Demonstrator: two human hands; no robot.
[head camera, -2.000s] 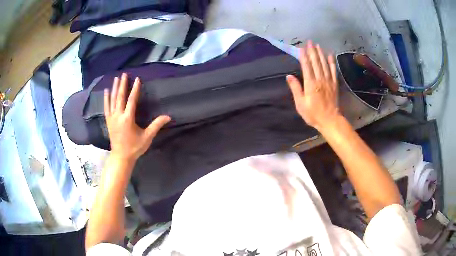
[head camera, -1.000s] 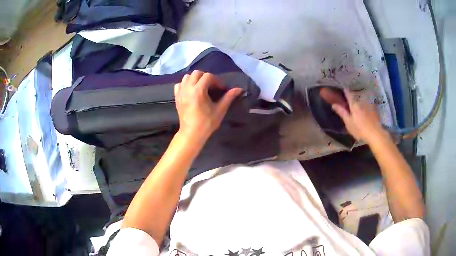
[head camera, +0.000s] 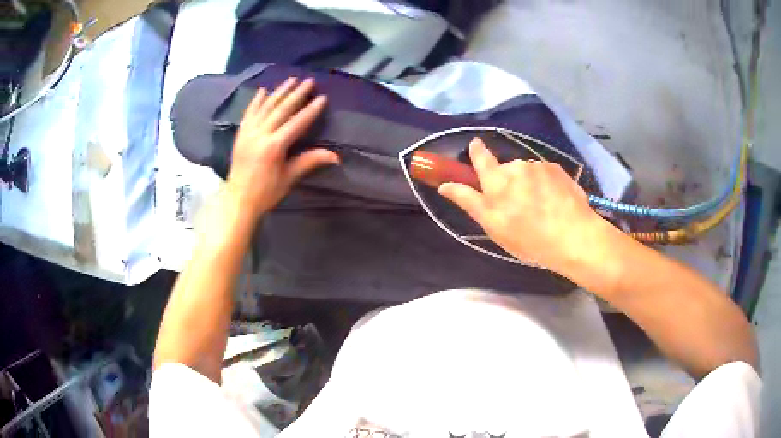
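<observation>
A dark garment piece (head camera: 360, 184) lies over the long padded board (head camera: 195, 120), whose rounded end shows at the left. A seam runs lengthwise along the cloth. The steam iron (head camera: 454, 214), dark with a pale outline, rests on the garment with its tip to the left. My right hand (head camera: 531, 205) holds its orange-brown handle (head camera: 441, 168). My left hand (head camera: 278, 150) lies on the cloth left of the iron, fingers spread, holding nothing. White interlining (head camera: 475, 88) shows along the garment's far edge.
Blue and yellow-orange hoses (head camera: 659, 210) run right from the iron and curve up. Dark and pale fabric pieces (head camera: 308, 38) lie behind the board. The white-covered table (head camera: 103, 154) extends left. Crumpled pale material (head camera: 265, 368) lies below at the left.
My right hand has brought the iron left from the table onto the garment. My left hand has moved left and flattened with spread fingers. The view has shifted.
</observation>
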